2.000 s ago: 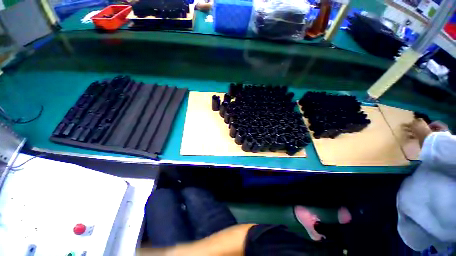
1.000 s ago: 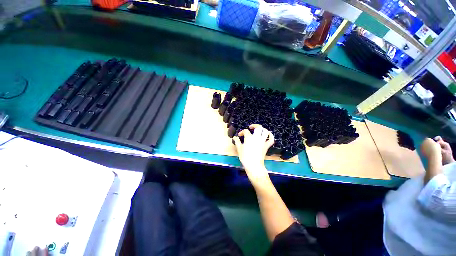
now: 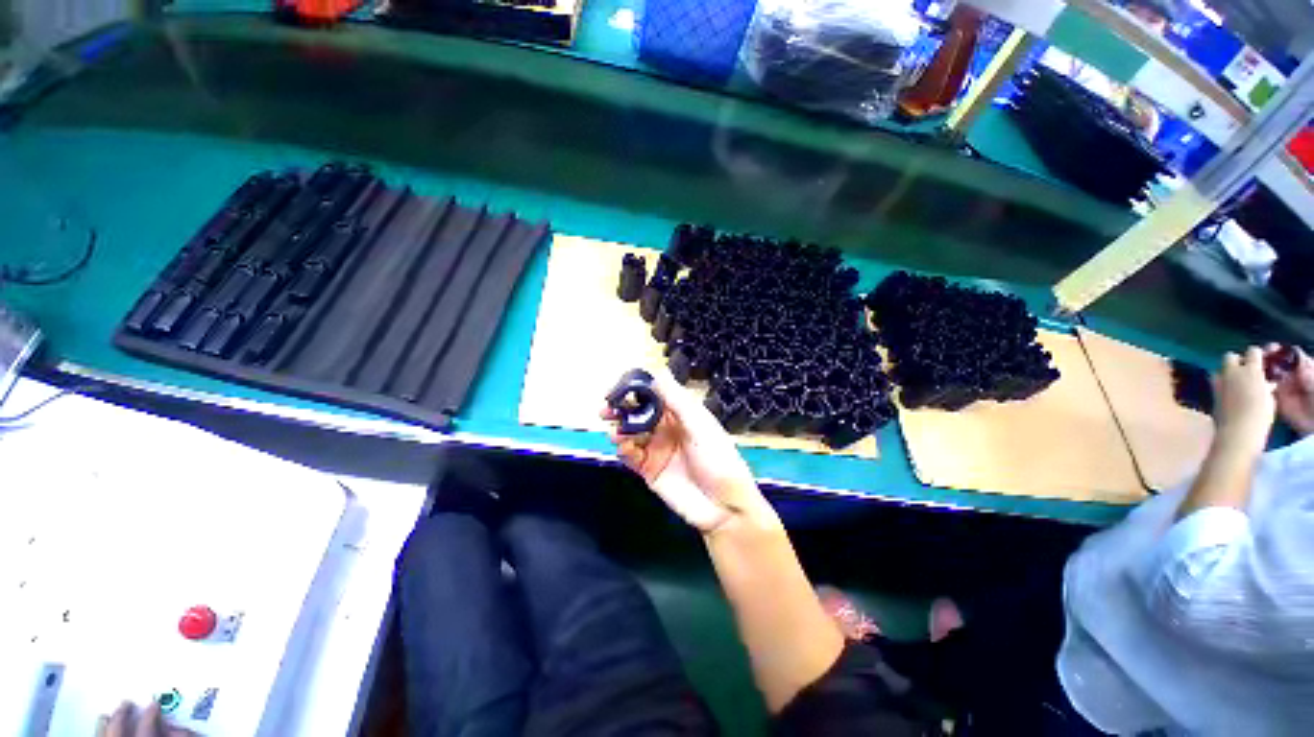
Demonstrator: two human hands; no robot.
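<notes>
My right hand [image 3: 680, 458] is raised in front of the bench edge, shut on a black cylindrical housing [image 3: 634, 402] whose open end faces the camera. A second housing in the hand cannot be ruled out. A dense pile of upright black housings [image 3: 778, 328] stands on a cardboard sheet [image 3: 571, 346]. The black foam tray [image 3: 418, 310] lies to the left, with housings in its left grooves. My left hand [image 3: 133, 723] is cut off by the bottom edge, with fingertips beside a green button [image 3: 170, 701] on the white machine panel; its grip is hidden.
A red button [image 3: 198, 622] is on the white panel. A second pile of small black parts [image 3: 963, 340] stands on more cardboard [image 3: 994, 449]. Another person [image 3: 1189, 576] sits at the right, hands over the bench. A blue bin [image 3: 695, 35] stands behind the bench.
My right hand came to the pile, then moved left and up off it with a housing in its grip. My left fingertips have come into view by the green button.
</notes>
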